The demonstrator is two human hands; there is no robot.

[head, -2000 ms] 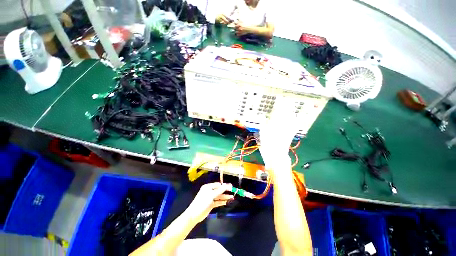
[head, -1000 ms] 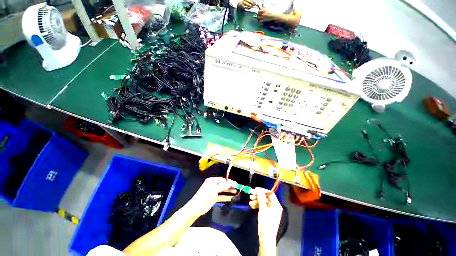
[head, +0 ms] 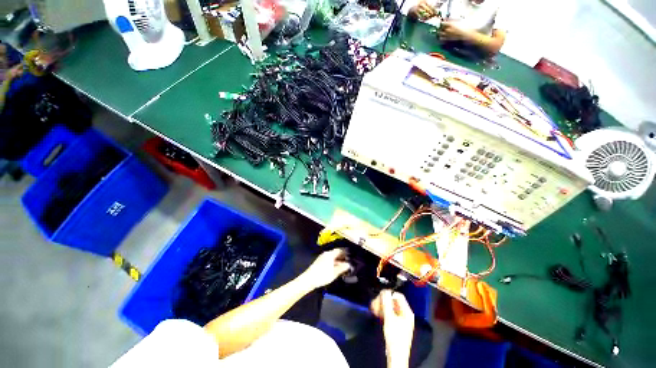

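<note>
My left hand point(head: 329, 269) is below the bench edge, fingers curled around a small dark piece that looks like a black cable end; blur hides its shape. My right hand point(head: 393, 309) is lower and to the right, fingers bent, with a small pale piece near the fingertips; whether it is held cannot be told. The hands are apart. Orange test leads point(head: 407, 241) loop from the cream cable tester point(head: 460, 154) over the orange-yellow fixture strip point(head: 374, 241). No green connector is visible between the hands.
A black cable pile point(head: 288, 115) lies left of the tester, and a small cable group point(head: 608, 287) lies right. White fans stand at left point(head: 144, 32) and right point(head: 615, 165). Blue bins point(head: 137, 316) sit below the bench. Another person's arm point(head: 467, 36) is across the bench.
My hands have moved apart from the green connector they held together, which no longer shows. The view has shifted left, so the tester and pile appear farther right.
</note>
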